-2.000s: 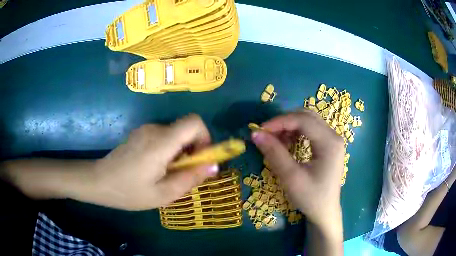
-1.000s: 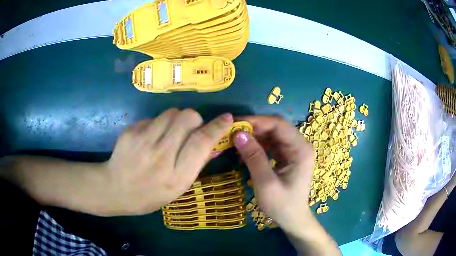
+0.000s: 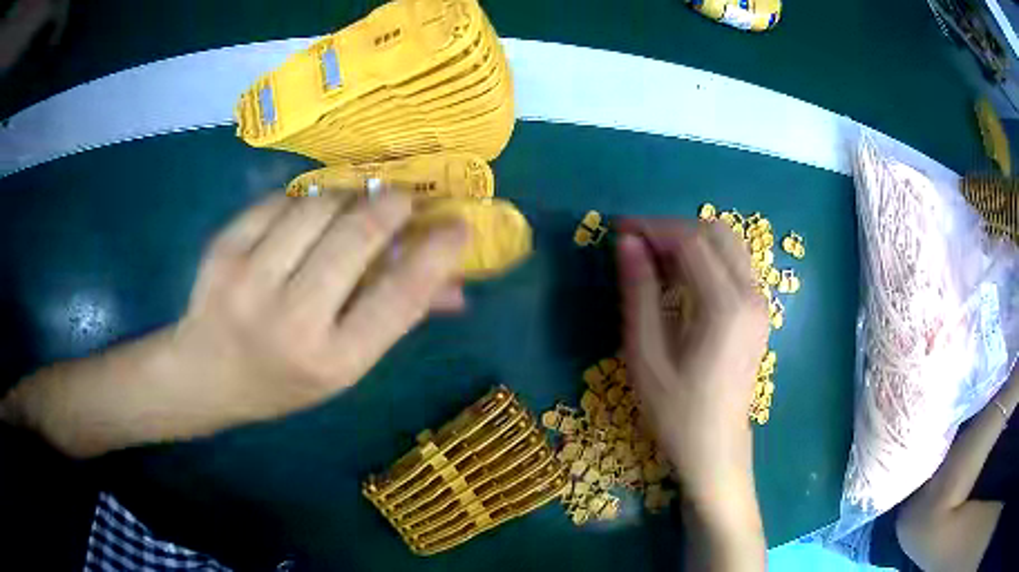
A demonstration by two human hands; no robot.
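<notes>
My left hand holds a flat yellow base plate, blurred, just in front of a base lying face up. My right hand is over the heap of small yellow clips, its fingers bent; whether it holds a clip is hidden. A single clip lies between the hands. A row of nested bases stands on edge below them, slanted. A fanned stack of bases lies at the upper left over the white strip.
A clear plastic bag of pale pink strands lies at the right. Another person's arm is at the lower right edge. A yellow toy body is beyond the white strip. More yellow parts are at the far right.
My hands have moved apart. My left hand has carried the base up and left; my right hand has moved right over the clips. The nested row has tilted. A toy body has appeared at the top.
</notes>
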